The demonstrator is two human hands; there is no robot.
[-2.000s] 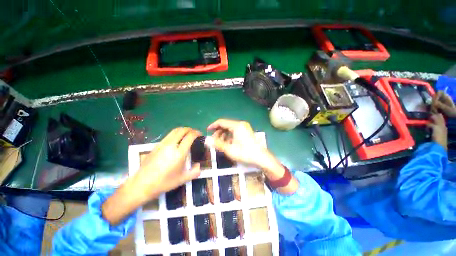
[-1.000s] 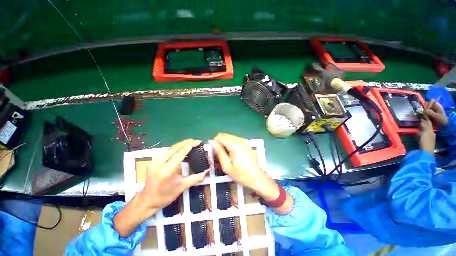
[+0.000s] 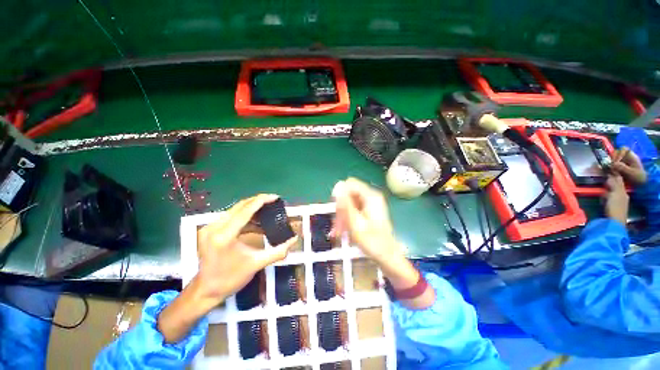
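A white compartment tray (image 3: 304,313) with tan-bottomed pockets lies in front of me at the bench's front edge. Several pockets hold black ribbed part bundles (image 3: 292,337) with reddish edges. My left hand (image 3: 230,251) holds one black ribbed block (image 3: 275,222) between thumb and fingers, tilted above the tray's upper pockets. My right hand (image 3: 364,217) is raised at the tray's upper right, blurred, beside a pocket with a black bundle. Something small and pale shows at its fingertips; I cannot tell what it is.
A whitish cup (image 3: 413,173), black fan (image 3: 375,135) and soldering station (image 3: 470,159) stand at right. Orange-red frames (image 3: 293,110) lie behind. Small dark-red parts (image 3: 185,186) and a black angular object (image 3: 97,208) are left. Another person's hands (image 3: 624,177) work far right.
My right hand has moved away from the block, to the right. The block stays in my left hand and is now tilted. An orange-red frame has come into view at far left.
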